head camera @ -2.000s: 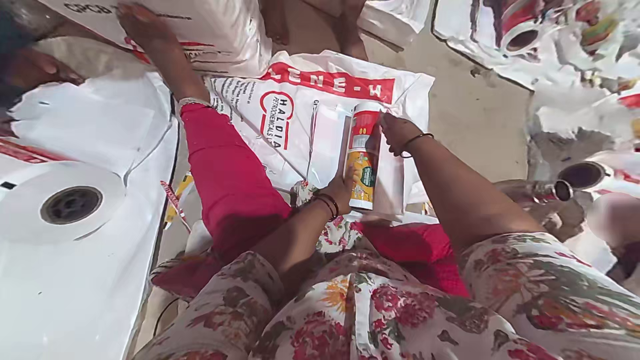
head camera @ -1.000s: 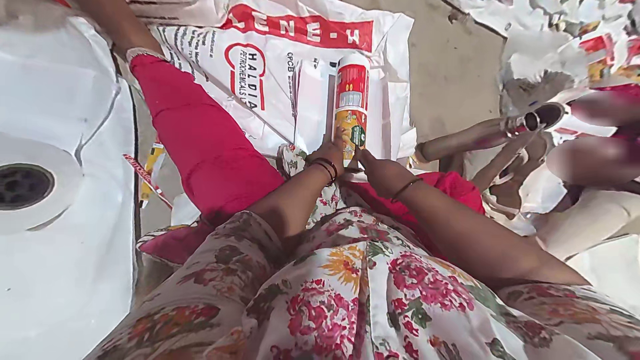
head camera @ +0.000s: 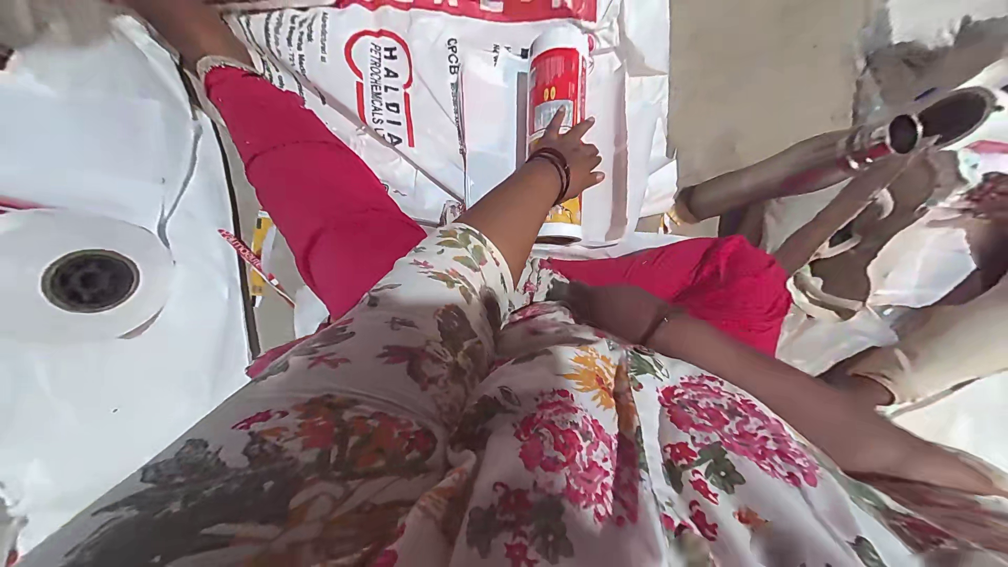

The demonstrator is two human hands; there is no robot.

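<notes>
A white roll with a red and yellow printed wrap [head camera: 556, 87] lies lengthwise on a sheet over a printed white woven sack [head camera: 429, 177]. My left hand [head camera: 573, 161] rests across the roll's middle with its fingers spread. Nearer my body, my right hand [head camera: 602, 309] is at my lap against the floral cloth [head camera: 567, 425]; its fingers are in shadow, and whether they hold anything cannot be told. A dark bangle is on each wrist.
At left a large white roll with a dark core [head camera: 90, 281] sits on white sheeting [head camera: 102, 441]. A red and white printed strip [head camera: 253, 256] lies beside my leg. On the right, another person's arms [head camera: 858, 201] are near a tube with a dark opening [head camera: 957, 114]. Bare floor [head camera: 768, 79] shows between.
Both hands were at the near part of the printed roll. The right has drawn back to my lap, while the left has moved onto the roll's middle and opened.
</notes>
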